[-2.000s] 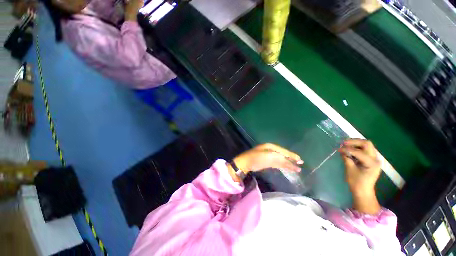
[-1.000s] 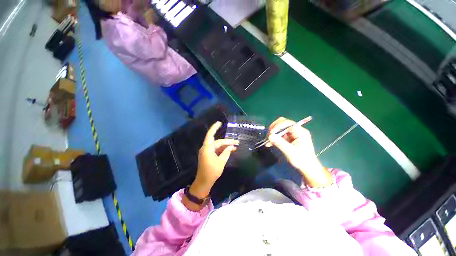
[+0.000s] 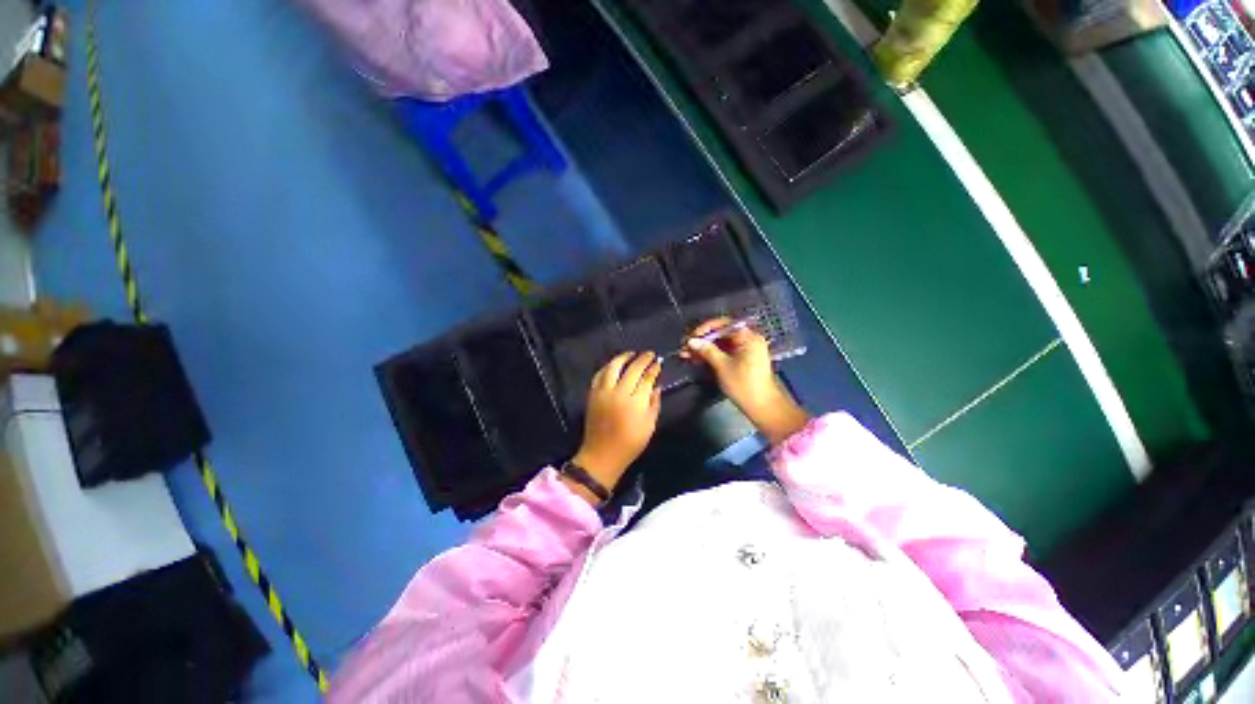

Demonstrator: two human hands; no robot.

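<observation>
My left hand (image 3: 622, 413) is over the stacked black foam trays (image 3: 497, 371) beside the bench, its fingertips together near the clear film. My right hand (image 3: 743, 371) is just to its right and holds tweezers (image 3: 721, 332), a thin pale stick, between thumb and fingers. A clear parts sheet (image 3: 774, 319) with small repeated marks lies or is held under and right of my right hand, over the tray's right end. The top tray's visible pockets look dark. Whether my left hand grips the film's edge is too small to tell.
A black foam tray (image 3: 785, 103) lies on the green bench (image 3: 950, 296) near a yellow-wrapped post (image 3: 925, 39). Phone housings (image 3: 1185, 635) sit in a tray at lower right. A blue stool (image 3: 485, 138) and a person's pink sleeve (image 3: 434, 41) are at the top.
My hands and the clear sheet have moved from over the bench to over the stacked trays. The tweezers now lie flatter in my right hand. The view has shifted and turned.
</observation>
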